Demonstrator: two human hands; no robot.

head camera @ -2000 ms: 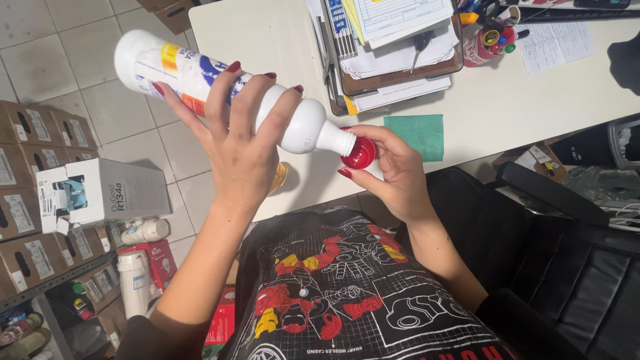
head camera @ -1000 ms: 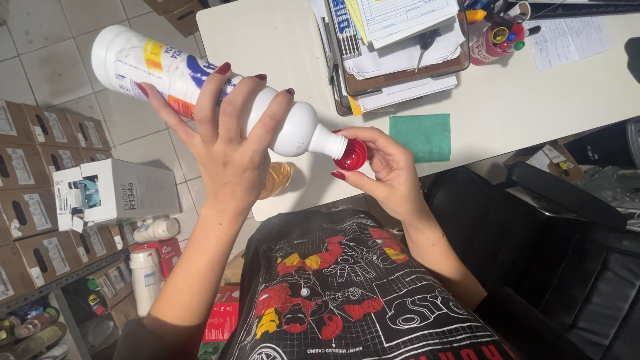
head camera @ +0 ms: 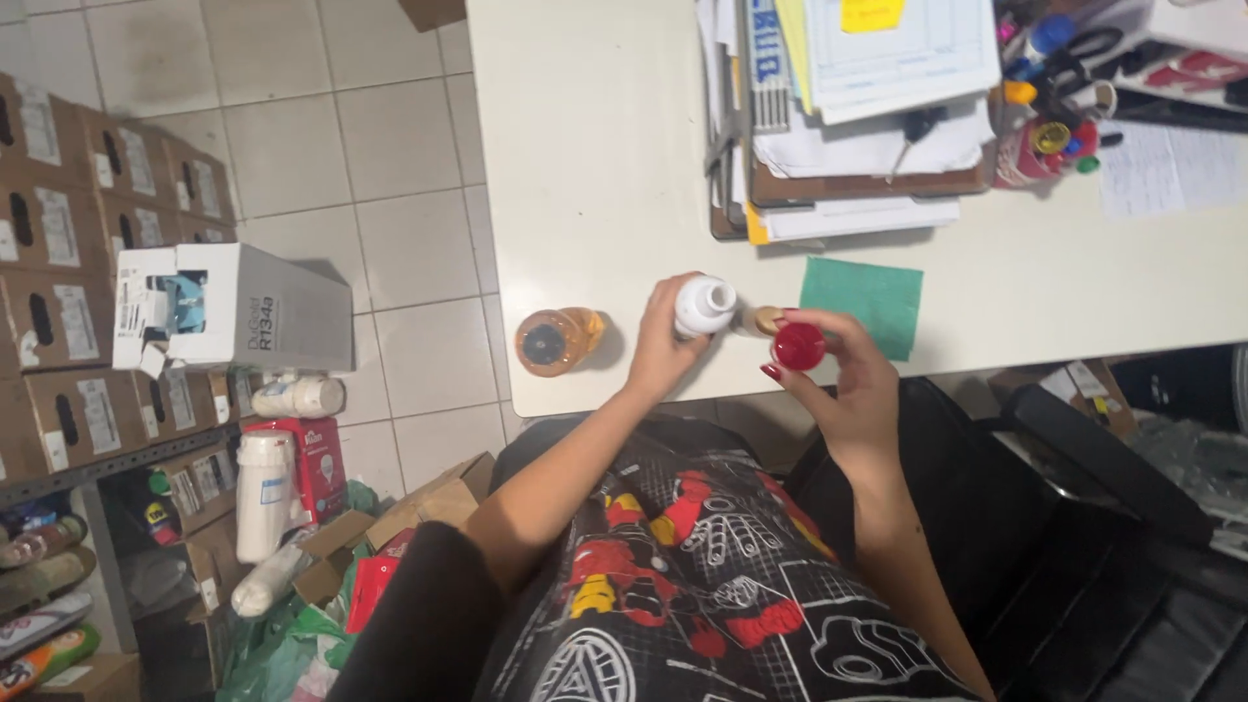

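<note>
My left hand [head camera: 665,336] grips a white plastic bottle [head camera: 704,306] whose uncapped mouth points up, on or just over the desk. To its right, my right hand [head camera: 846,380] holds a red plastic cap [head camera: 799,346] between thumb and fingers, its hollow side facing up. Just behind the cap, partly hidden by my right fingers, stands a small container with a tan lid [head camera: 767,320]. A bottle of amber liquid with a dark cap [head camera: 544,343] stands at the desk's near left corner. A green cloth [head camera: 862,304] lies flat beyond my right hand.
Clipboards with stacked papers [head camera: 868,185] lie at the back of the white desk [head camera: 595,195], beside a holder of pens [head camera: 1048,151]. A black chair [head camera: 1063,585] is at the right. Cardboard boxes [head camera: 58,331] and a white box [head camera: 292,307] are at the left.
The white bottle was tilted with its mouth at the red cap; now it is upright and apart from the cap. My left hand has moved lower on it. The amber bottle shows more fully.
</note>
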